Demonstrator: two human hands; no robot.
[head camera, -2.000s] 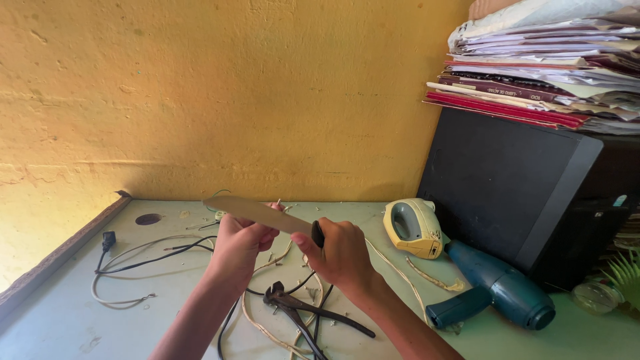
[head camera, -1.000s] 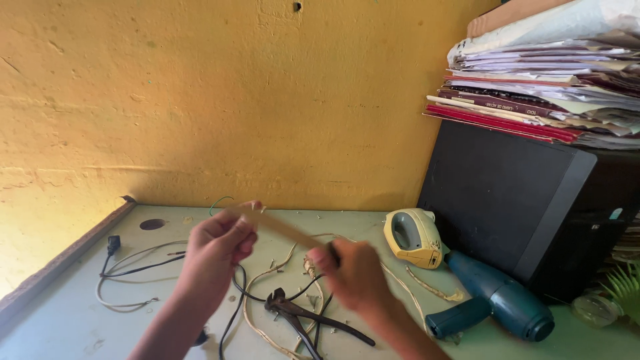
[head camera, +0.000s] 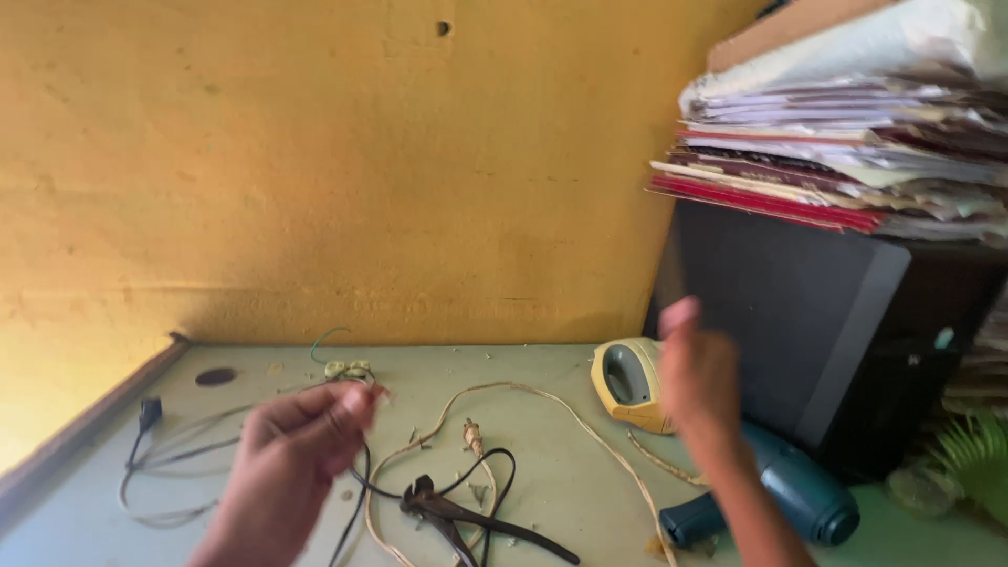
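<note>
My left hand (head camera: 303, 457) is raised over the table with thumb and fingertips pinched on the end of a thin cord, its tip small and blurred. My right hand (head camera: 701, 378) is blurred, closed and lifted in front of the yellow appliance (head camera: 622, 382); a faint blurred knife blade (head camera: 676, 264) rises above its thumb. Between the hands, dark metal pincers (head camera: 429, 504) lie on the table over a black cable. A beige cord (head camera: 551, 394) loops around them, and a plug (head camera: 472, 435) lies just behind.
A teal hair dryer (head camera: 803, 488) lies at the right, before a black computer case (head camera: 780, 315) stacked with papers and folders (head camera: 803, 157). A black plug (head camera: 150, 411) with grey cable is at the left. A small terminal block (head camera: 346, 368) sits near the yellow wall (head camera: 394, 197).
The right hand, with the knife, has moved away from the left hand, to the right and up toward the computer case. The left hand remains pinched.
</note>
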